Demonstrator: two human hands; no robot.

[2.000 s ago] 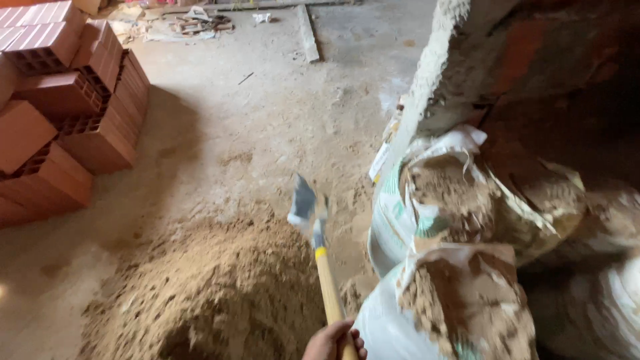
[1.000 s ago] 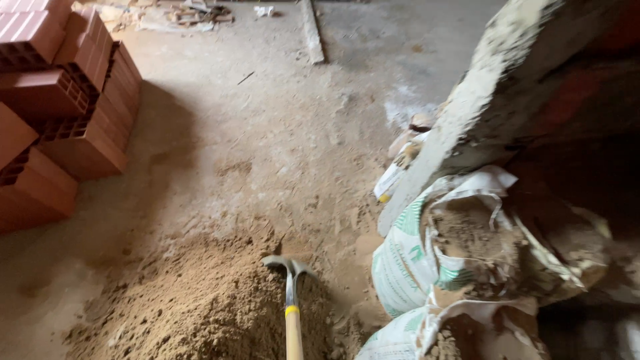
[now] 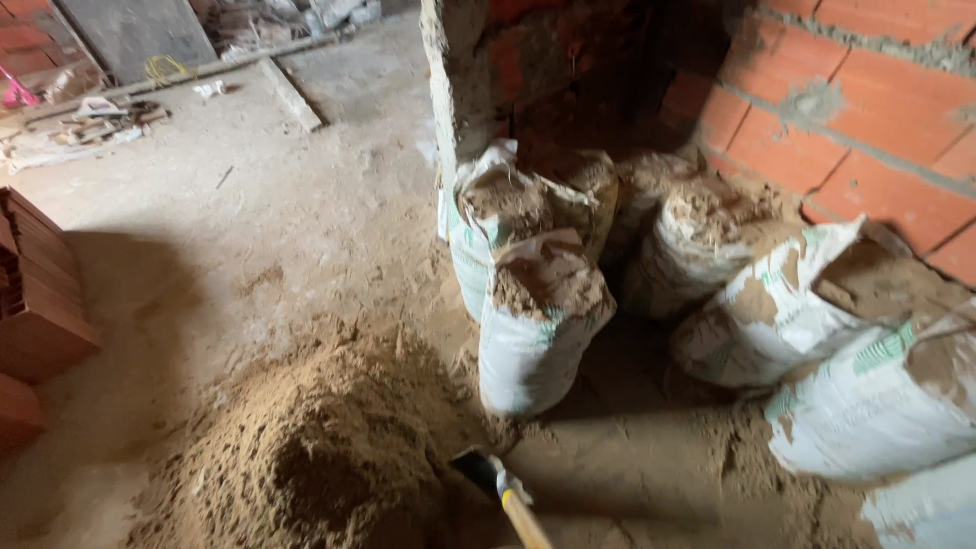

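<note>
A hoe with a dark metal blade (image 3: 478,471) and a pale wooden handle (image 3: 526,522) reaches up from the bottom edge, its blade beside the right side of a pile of sand (image 3: 328,435). Neither of my hands is in view; the lower part of the handle is cut off by the frame. Just beyond the blade stands an open white woven sack (image 3: 526,358) filled with sand. Behind it is another filled sack (image 3: 473,252).
Several more sand-filled sacks (image 3: 724,335) stand on the right along a hollow-brick wall (image 3: 877,114). A rough mortar-edged wall end (image 3: 441,84) rises behind the sacks. Hollow bricks (image 3: 46,320) are stacked at left. A board (image 3: 290,95) and debris (image 3: 99,122) lie farther back.
The hand seen on the handle two seconds ago is out of view. The hoe blade, over the pile's far side a second ago, is now beside its right side. The view has swung right.
</note>
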